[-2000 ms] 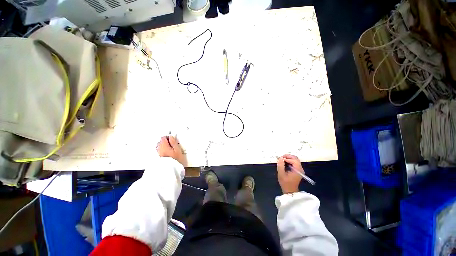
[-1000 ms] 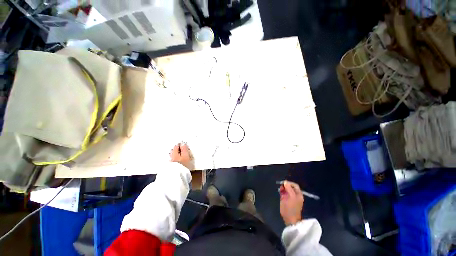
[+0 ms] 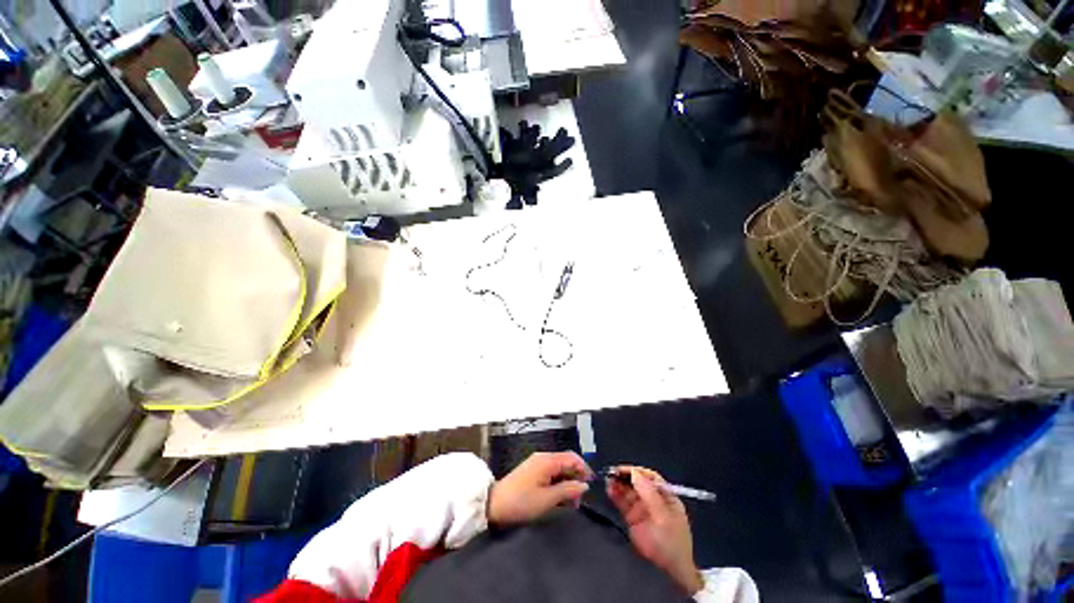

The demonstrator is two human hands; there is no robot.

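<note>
My left hand (image 3: 539, 488) and my right hand (image 3: 655, 518) are close together in front of my body, below the worktable's front edge. My right hand holds a slim pale pen-like tool (image 3: 689, 491) that points out to the right. A small dark piece shows between the fingertips of both hands; what it is cannot be told. A dark clip-like tool (image 3: 564, 280) lies on the pale worktable (image 3: 636, 353), its thin black cord looped on the board. Folded beige bags (image 3: 218, 277) with yellow edging lie at the table's left end.
A white sewing machine (image 3: 353, 106) and black gloves or scraps (image 3: 539, 159) are behind the table. At right are a cardboard carton (image 3: 783, 265), a stack of beige pieces (image 3: 983, 342) and a blue crate (image 3: 842, 430). A white cable (image 3: 112, 524) crosses at lower left.
My left hand has left the tabletop and moved right and down to meet my right hand. My right hand has moved slightly left, still with the pen-like tool. The view has tilted up.
</note>
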